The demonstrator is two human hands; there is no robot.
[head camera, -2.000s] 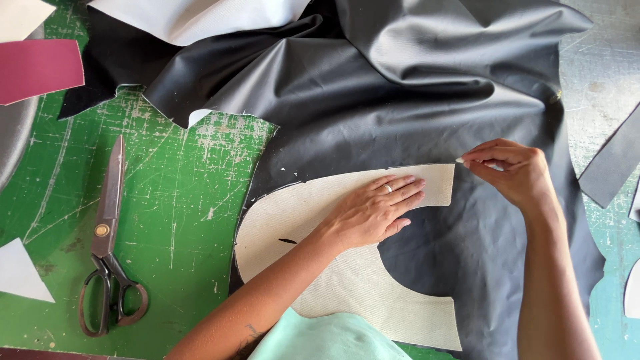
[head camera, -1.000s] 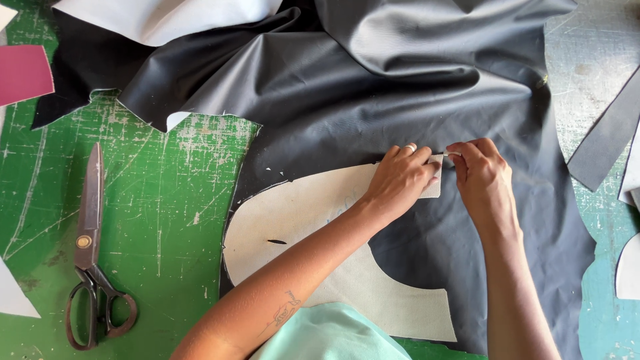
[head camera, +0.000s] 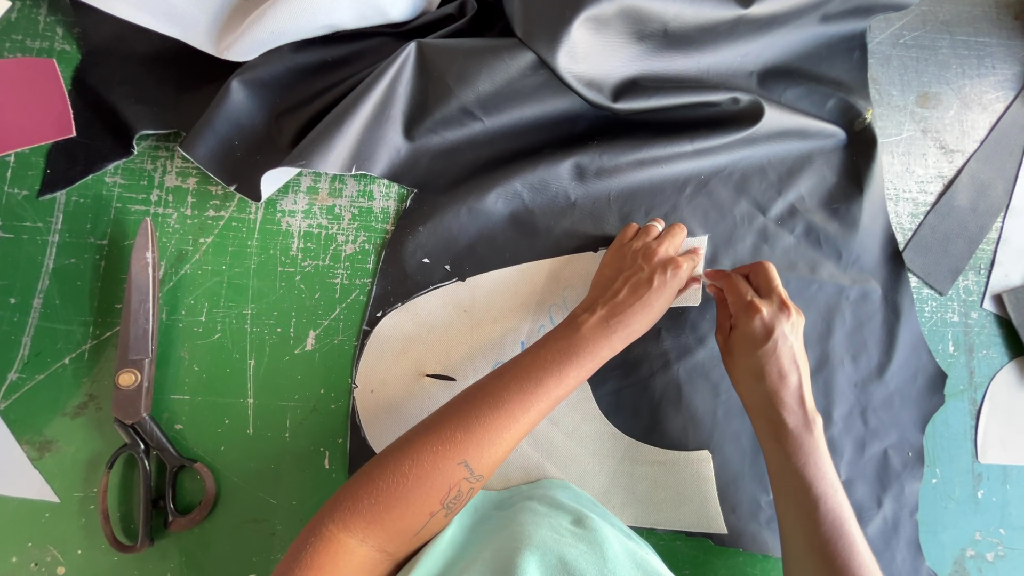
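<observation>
A cream U-shaped pattern piece with a small dark slit and faint blue writing lies flat on a black leather-like sheet. My left hand, a ring on one finger, presses on the pattern's upper arm close to its end. At that end edge, my right hand pinches a small pale thing between thumb and forefinger; its tip meets the edge, and what it is cannot be told. Small pale scraps lie on the black sheet near the pattern's curved top left edge.
Large metal shears lie closed on the green worn tabletop at left. A maroon piece and a white scrap lie at the left edge. Grey strips and white pieces are at right. Folds of black sheet rise behind.
My left hand has moved from the middle of the upper arm toward its end. My right hand has gone from the upper corner down along the end edge.
</observation>
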